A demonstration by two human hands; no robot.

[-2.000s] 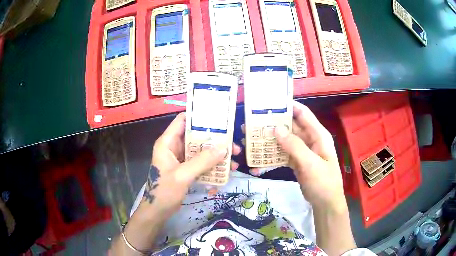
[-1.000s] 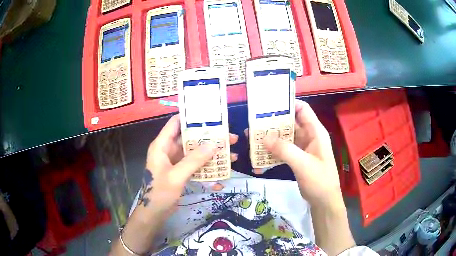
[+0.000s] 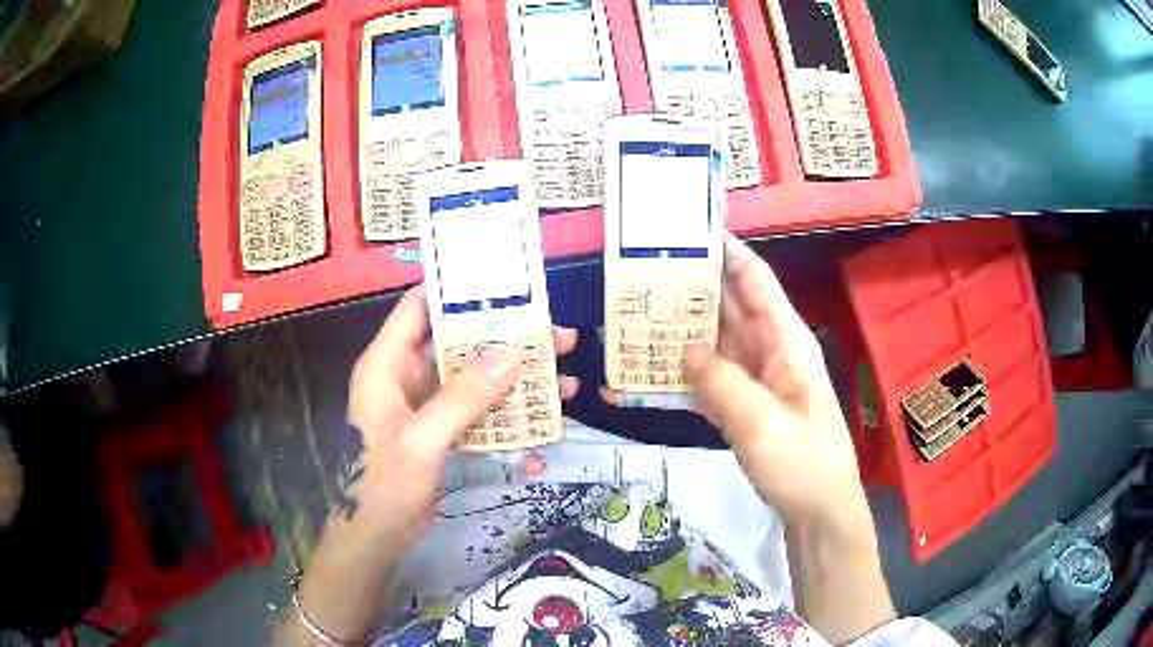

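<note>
My left hand (image 3: 424, 392) holds a gold keypad phone (image 3: 478, 272) upright above my lap, its thumb on the keys just below the screen. My right hand (image 3: 759, 379) holds a second gold keypad phone (image 3: 663, 209), its thumb at the lower right of the keypad. Both screens are white with blue bars at top and bottom. The phones are apart. Behind them a red phone tray (image 3: 341, 272) on the bench holds several gold phones. Two tray phones at left show blue screens, two show white ones, and the right one's screen is black.
A loose phone (image 3: 1022, 48) lies on the green bench (image 3: 999, 145) at upper right. Below bench level at right, a small stack of gold phones (image 3: 945, 407) rests on a red ribbed surface (image 3: 1012, 367). A red stool (image 3: 164, 493) stands at lower left; brown cardboard (image 3: 57, 44) shows at upper left.
The left phone has shifted left, its top tilting left. The right phone has moved slightly up and left, and my right thumb has moved from the navigation key area down to the lower right keys.
</note>
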